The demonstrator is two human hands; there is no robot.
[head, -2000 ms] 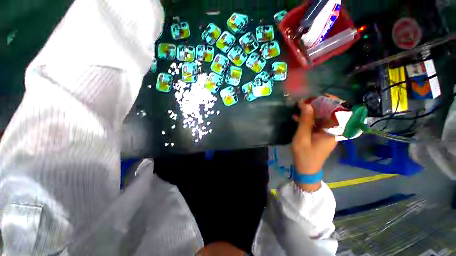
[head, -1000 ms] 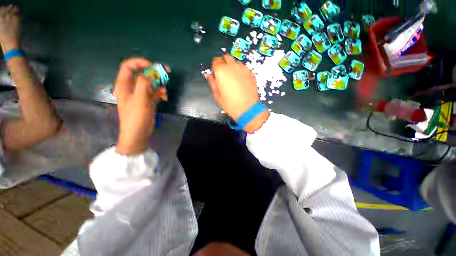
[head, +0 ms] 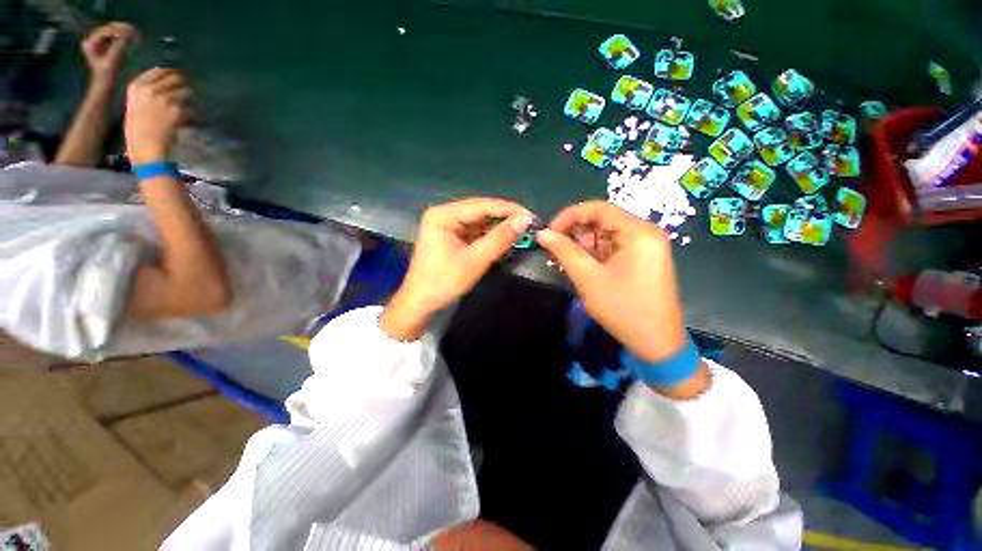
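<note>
My left hand (head: 461, 250) holds a small teal-edged module (head: 524, 239) between thumb and fingers, mostly hidden by the fingertips. My right hand (head: 625, 269), with a blue wrist band, meets it there, its fingertips pinching at a small dark part on the module; the part is too small to make out. Many printed modules (head: 709, 117) with yellow-green centres lie scattered on the green mat. A heap of small white parts (head: 650, 192) lies among them, and a small silvery cluster (head: 522, 113) lies to its left.
A red bin (head: 893, 161) with tubes stands at the right. The red glue syringe (head: 943, 293) lies below it near the bench edge. A coworker's arm (head: 183, 231) with a blue band and another hand (head: 106, 48) are at the left. A blue stool (head: 905, 463) stands below right.
My right hand has left the silvery cluster and come together with my left hand and its module. Earlier my right hand held the syringe, which now lies on the bench. The view has shifted left.
</note>
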